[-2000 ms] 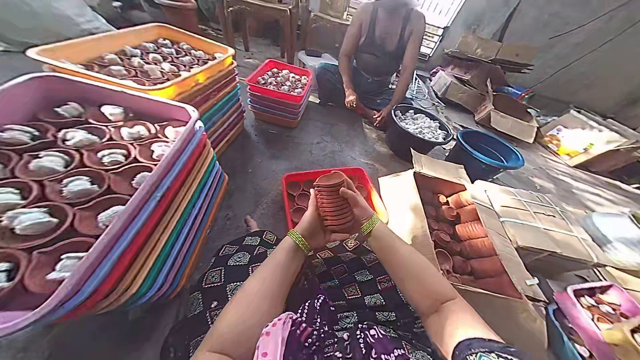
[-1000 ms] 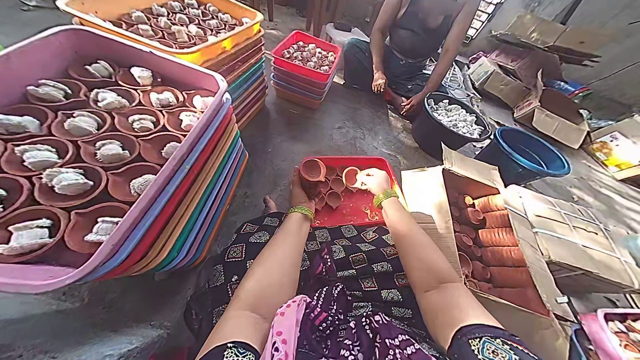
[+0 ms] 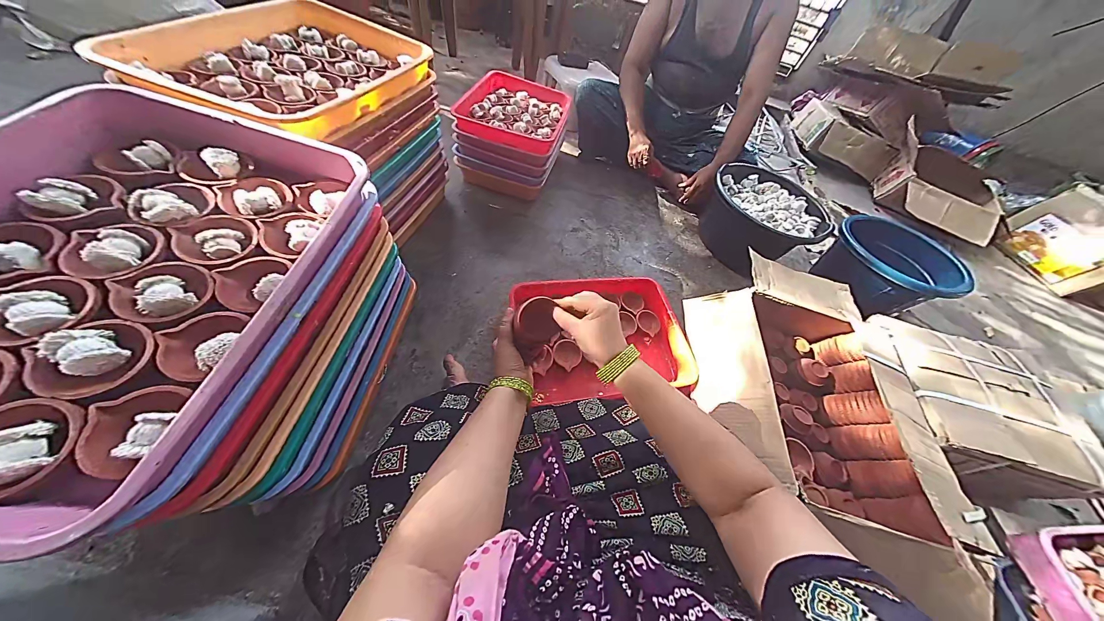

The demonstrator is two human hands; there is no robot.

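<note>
A red plastic tray lies on the floor in front of my lap. Several small clay lamps rest in it. Over its left part my left hand holds clay lamps, the top one facing up; how many are under it is hidden. My right hand has its fingertips at the rim of that top lamp; whether they pinch a lamp of their own cannot be told. To the right stands an open cardboard box with rows of stacked clay lamps.
Stacked trays with lamps holding white pieces stand left, an orange-topped stack behind. A smaller red-topped stack stands further back. A person sits near a dark tub of white pieces. Beside it are a blue tub and a tied carton.
Two seconds ago both my hands held a tall stack of clay lamps above the tray. Since then my hands have moved apart, and more lamps show loose in the tray.
</note>
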